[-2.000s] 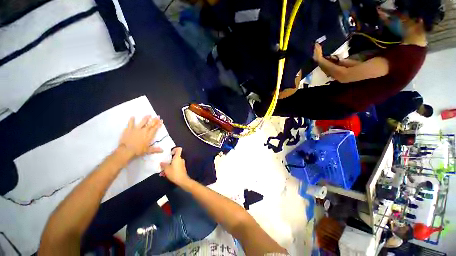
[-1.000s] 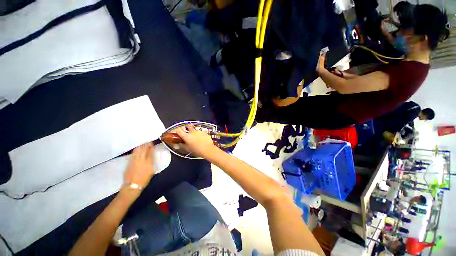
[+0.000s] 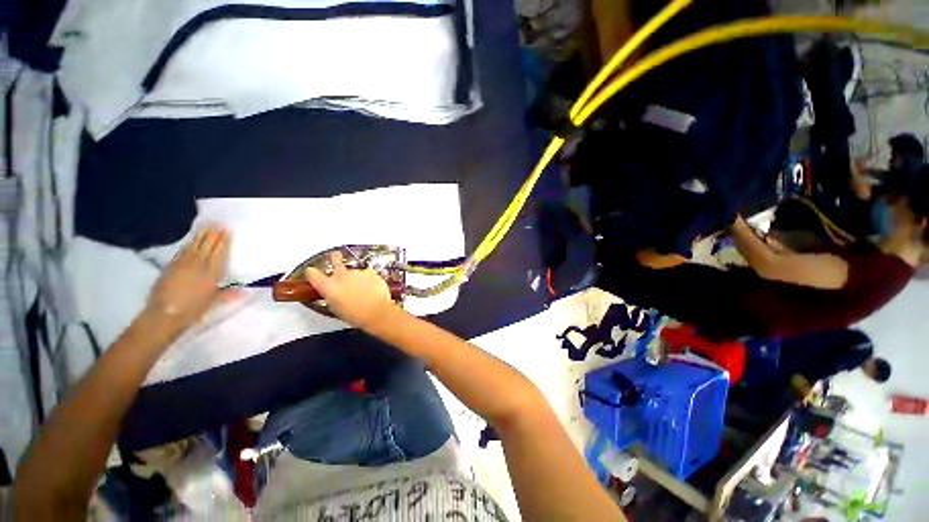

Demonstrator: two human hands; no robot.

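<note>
A long white garment panel [image 3: 397, 217] lies flat on the dark table cover [image 3: 306, 158], with a thin dark seam [image 3: 260, 280] running lengthwise. My right hand [image 3: 351, 291] is closed on the reddish-brown handle of the steam iron [image 3: 357, 260]. The iron rests on the seam with its pointed end toward the left. My left hand [image 3: 194, 275] lies on the panel left of the iron, fingers extended, holding nothing.
A stack of white panels with navy stripes [image 3: 336, 61] lies at the table's far side. Loose white pieces [image 3: 31, 204] hang at the left. Yellow hoses [image 3: 520, 204] rise from the iron. A blue crate [image 3: 657, 413] and a person [image 3: 815, 270] are at the right.
My right hand took hold of the iron and moved it onto the panel, then left along the seam. My left hand moved left, ahead of the iron. The view has turned and shifted.
</note>
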